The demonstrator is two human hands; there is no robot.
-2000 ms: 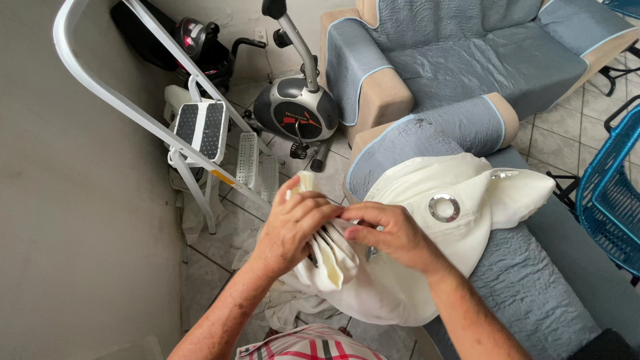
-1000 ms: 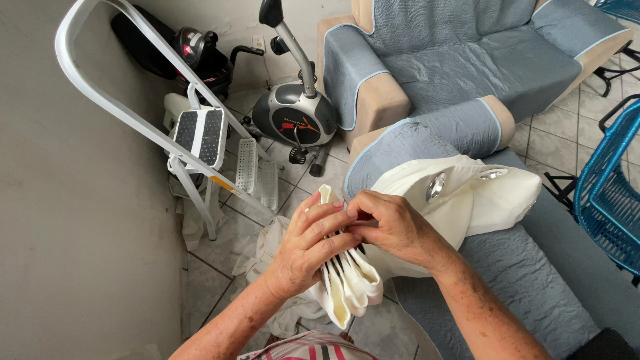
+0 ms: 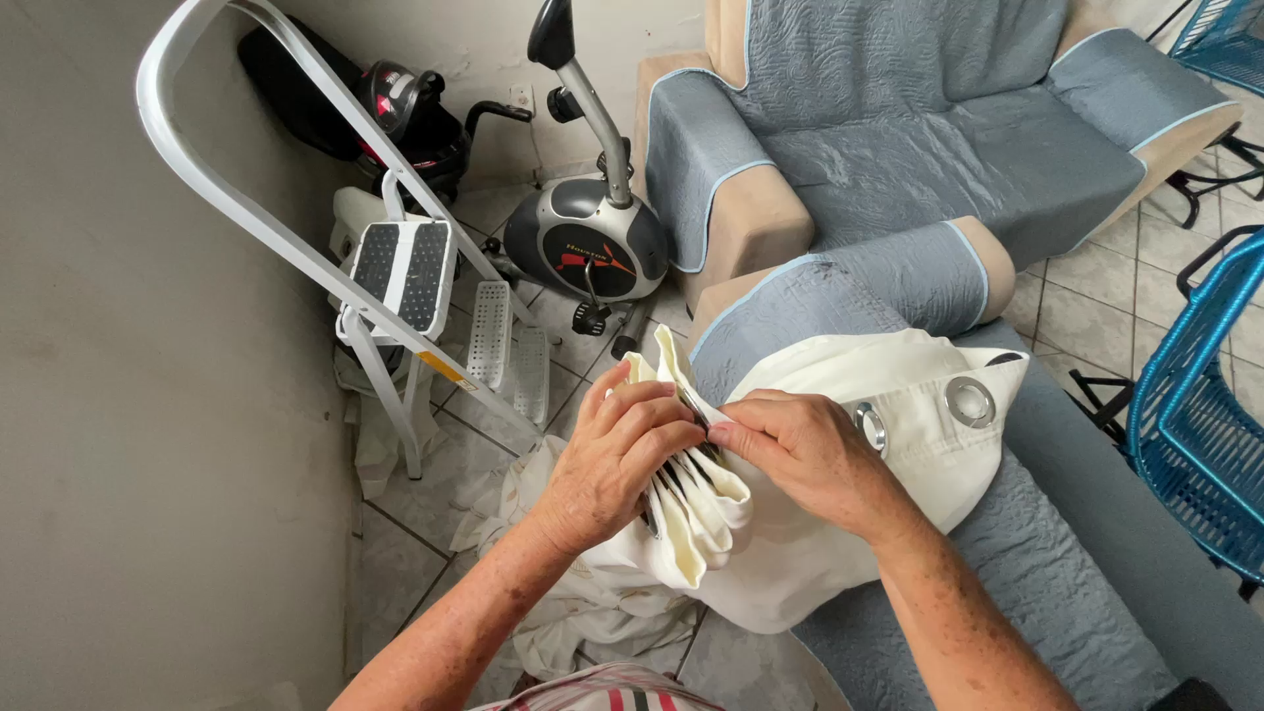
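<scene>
A cream grommet curtain (image 3: pixel 790 583) is bunched in front of me, its top edge gathered in stacked folds. My left hand (image 3: pixel 617 459) grips the gathered folds, fingers over their upper side. My right hand (image 3: pixel 815 454) pinches the curtain's edge between thumb and fingers, close to the left fingertips. Just right of it two metal grommets show, one partly behind my knuckles and the other (image 3: pixel 970 402) in full view. The rest of the curtain lies over the sofa arm and seat, and pale fabric hangs down to the floor.
An aluminium step ladder (image 3: pixel 400 281) stands at the left by the wall. Behind it are an exercise bike (image 3: pixel 592 242) and a black helmet (image 3: pixel 395 99). Sofas with grey-blue covers (image 3: pixel 948 148) fill the back and right. A blue woven chair (image 3: pixel 1200 434) stands at the right edge.
The right hand has shifted along the curtain's top edge, and the folds in my left hand look more numerous than two seconds ago. Both hands remain on the curtain.
</scene>
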